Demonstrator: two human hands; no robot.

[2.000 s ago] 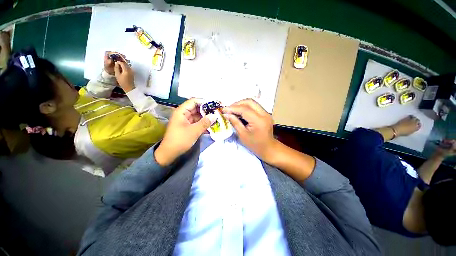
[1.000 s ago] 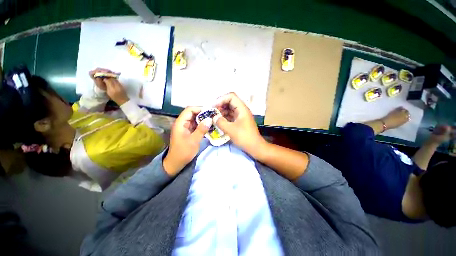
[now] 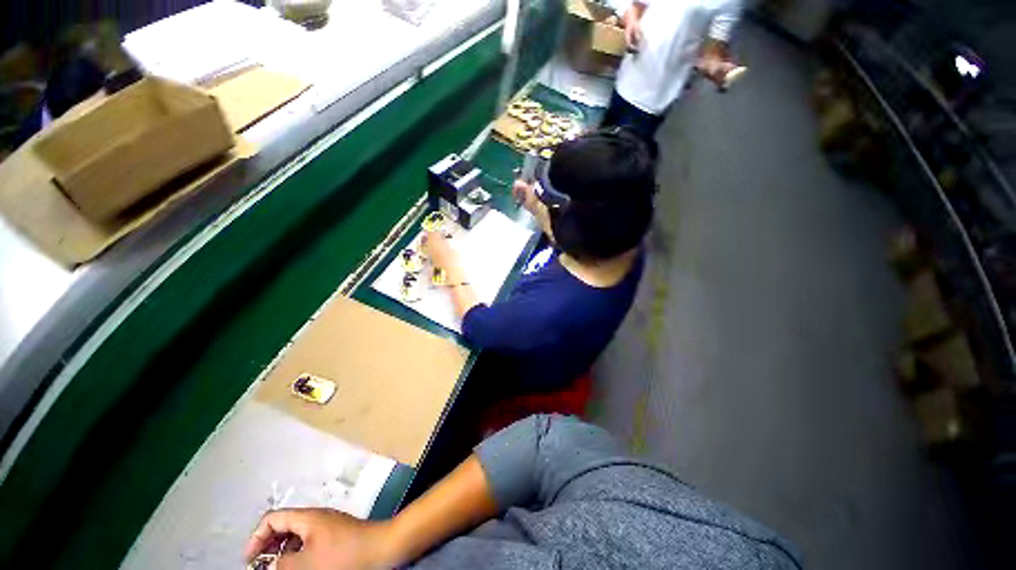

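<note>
My right hand (image 3: 323,537) is at the bottom edge of the picture, over the white work mat (image 3: 240,479). Its fingers are curled at a part-assembled unit (image 3: 265,560), mostly hidden and cut off by the picture's edge. My left hand is out of the picture. Another part-assembled unit (image 3: 313,387), a white shell with yellow and dark insides, lies on the brown work board (image 3: 373,373).
A seated person in dark blue (image 3: 568,301) reaches over units on a mat (image 3: 490,262) beside a black box (image 3: 457,189). An open cardboard box (image 3: 139,145) is on the upper shelf. A person in white (image 3: 668,56) stands beyond. More units lie on a far board (image 3: 540,125).
The view has swung to the right. My left hand and the left neighbour have left the picture. My right hand has moved from in front of my body to over the white mat.
</note>
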